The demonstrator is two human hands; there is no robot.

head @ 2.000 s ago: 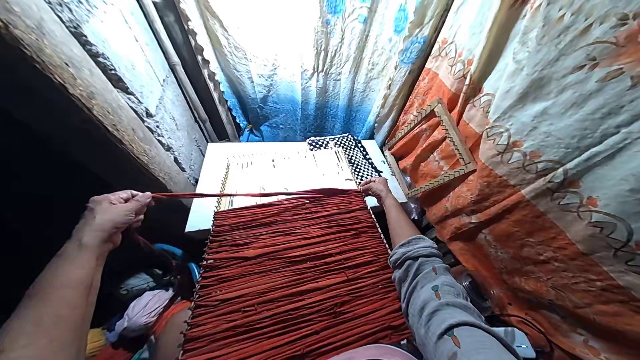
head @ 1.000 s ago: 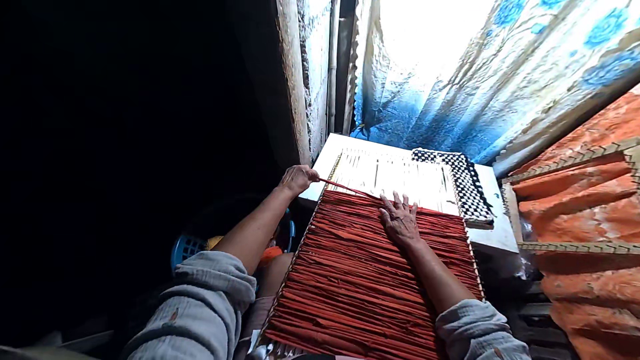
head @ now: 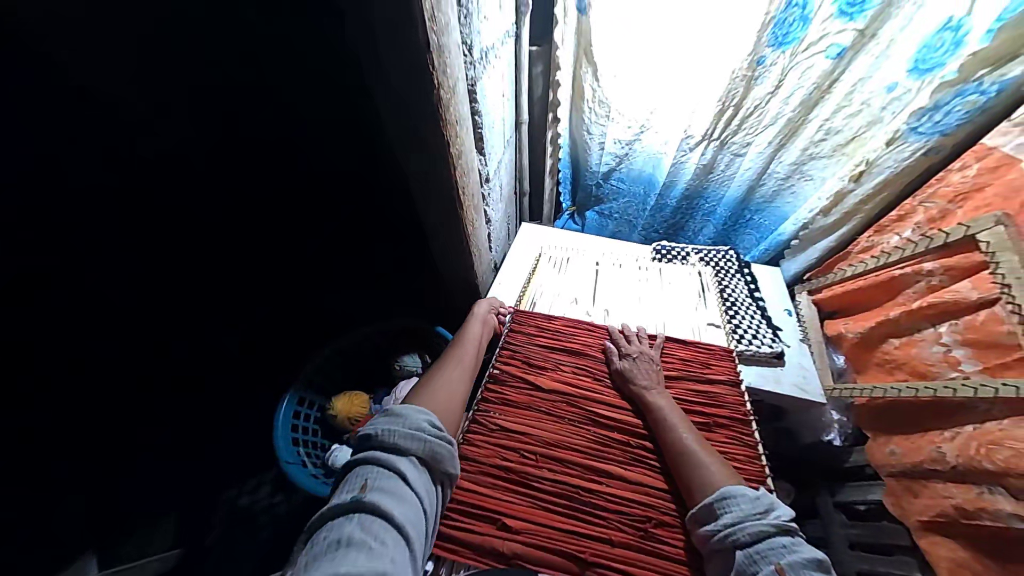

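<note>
Red fabric strips [head: 592, 448] lie side by side across a wooden loom frame whose edges carry a row of pegs or cord loops. Beyond them, the frame's far part shows pale lengthwise warp threads [head: 616, 284]. At the frame's left edge, by the last red row, my left hand [head: 490, 312] has its fingers closed on a red fabric strip. My right hand [head: 634, 358] rests palm down with spread fingers on the far rows of red strips, right of the middle. A black-and-white checkered woven piece [head: 740, 300] lies beside the frame's far right corner.
Under the frame's far end stands a white table [head: 788, 372]. A blue plastic basket [head: 300, 440] with yarn balls, one yellow [head: 350, 410], is at the left. An empty wooden frame [head: 920, 390] leans against an orange cloth at the right. A blue-and-white curtain [head: 680, 176] hangs behind.
My right hand has gone from the strip at the frame's right edge to lying flat on the red rows. My left hand, earlier holding the strip stretched out leftward, is now at the frame's left edge.
</note>
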